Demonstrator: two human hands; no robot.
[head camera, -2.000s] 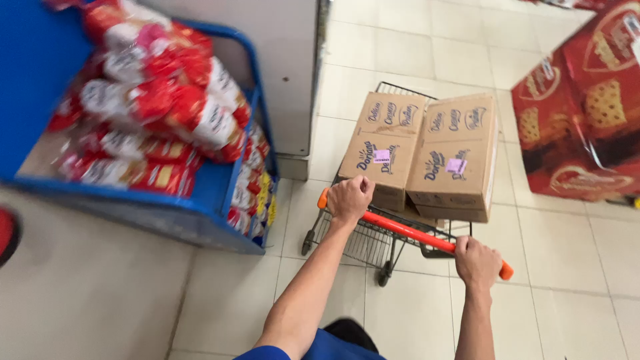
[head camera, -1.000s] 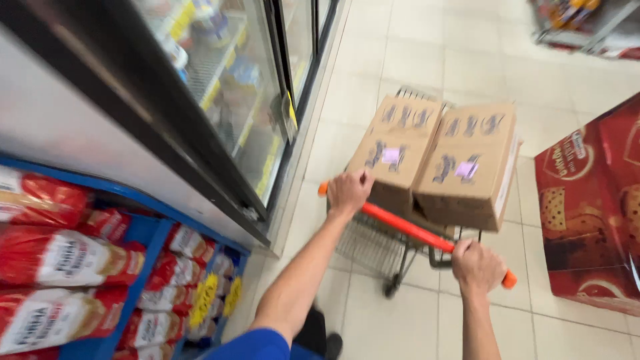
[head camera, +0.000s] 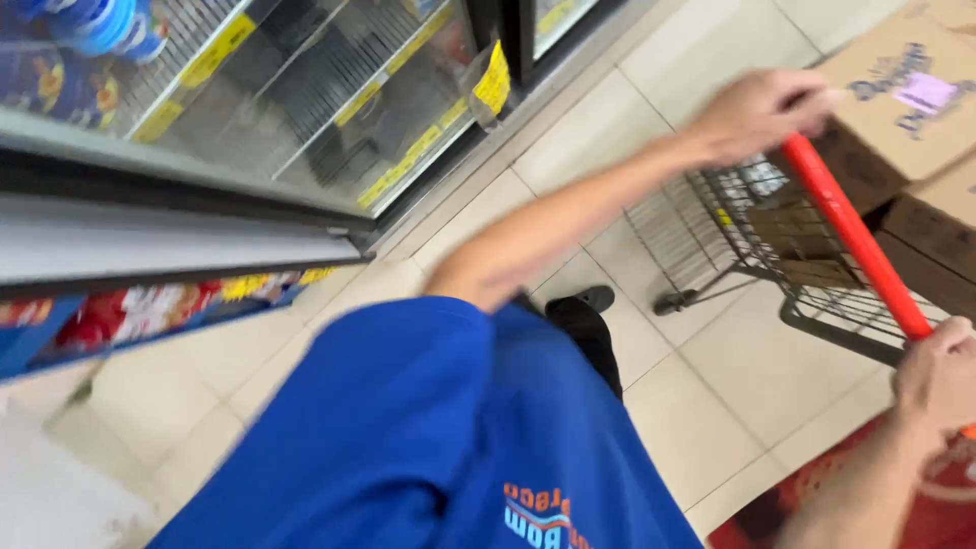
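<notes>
My left hand (head camera: 762, 114) is closed round one end of the red handle (head camera: 858, 236) of a wire shopping cart (head camera: 694, 221), at the upper right. Farther along the same bar, at the right edge, my right hand (head camera: 938, 374) grips it. Cardboard cartons with printing lie in the cart, and one top carton (head camera: 900, 91) bears a pink label just beyond my left hand. Lower in the basket a smaller brown box (head camera: 793, 229) shows through the wires. The right part of the load is cut off by the frame.
A glass-door refrigerated case (head camera: 320, 99) with wire shelves and yellow price strips stands at the upper left. Below it is a blue rack (head camera: 145, 316) of red and white packages. A red printed display (head camera: 808, 488) borders the tiled floor (head camera: 686, 412) at lower right.
The view has swung down and left over my torso. The refrigerated case fills more of the left side, and the cart appears farther right. Both hands remain on its handle.
</notes>
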